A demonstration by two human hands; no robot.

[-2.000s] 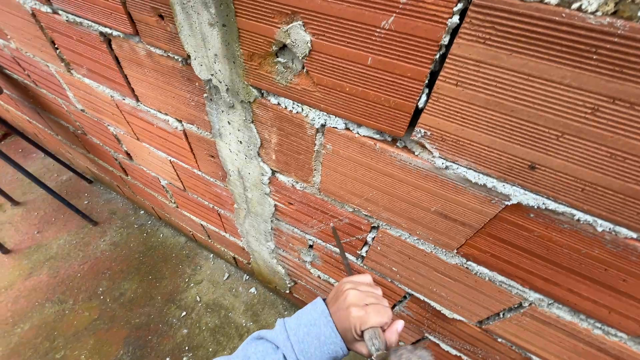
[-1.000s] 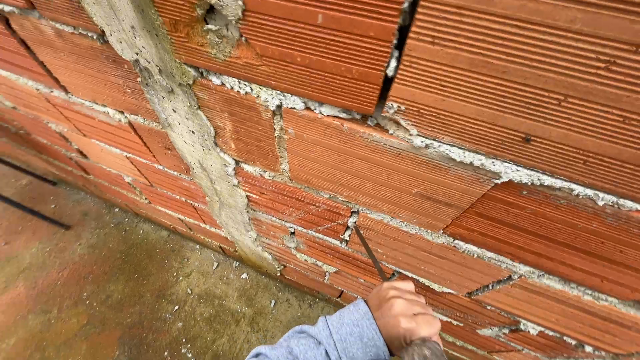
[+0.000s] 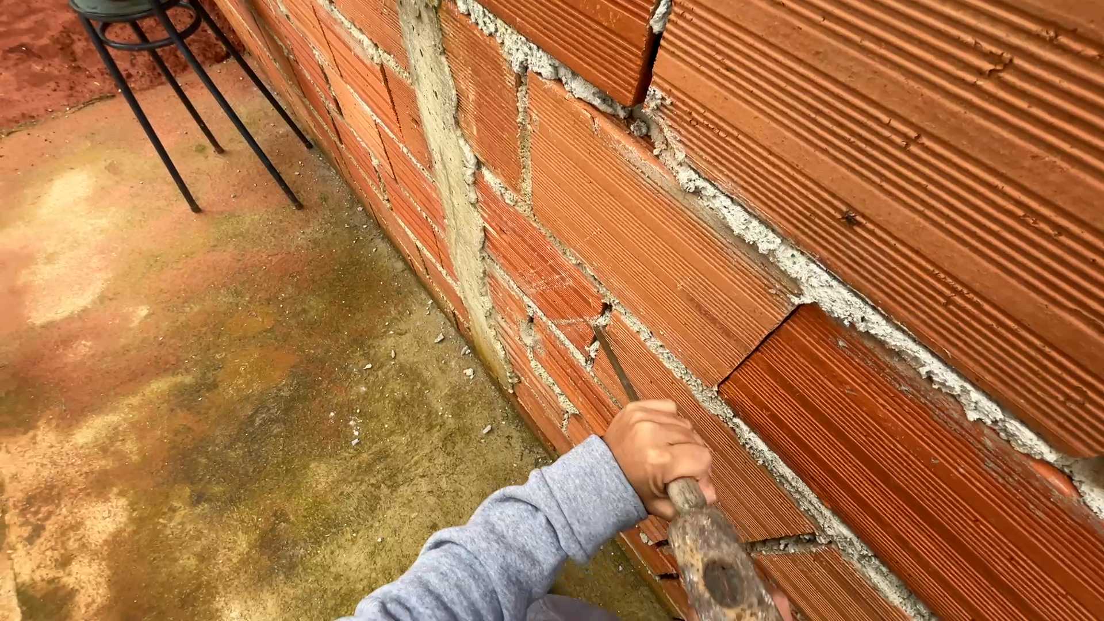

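My left hand [image 3: 660, 453], in a grey sleeve, is closed around a chisel [image 3: 616, 362] with a thin metal blade and a worn round end. The blade tip lies at a short upright mortar joint [image 3: 595, 336] between ribbed red hollow bricks. Right behind the chisel's end is a worn, mortar-stained hammer or mallet head [image 3: 723, 561], which seems to touch it. Of my right hand [image 3: 780, 604], only a small part shows at the bottom edge beside that head; its grip is hidden.
The hollow-brick wall [image 3: 655, 233] runs diagonally across the view, with a rough concrete column [image 3: 457, 181] in it. A stained concrete floor [image 3: 259, 362] with small mortar crumbs lies at the left. A stool with dark metal legs [image 3: 142, 112] stands at the upper left.
The view has swung, bringing the stool into sight. The chisel's tip is at an upright mortar joint, and the striking tool's head now shows much more fully behind the chisel.
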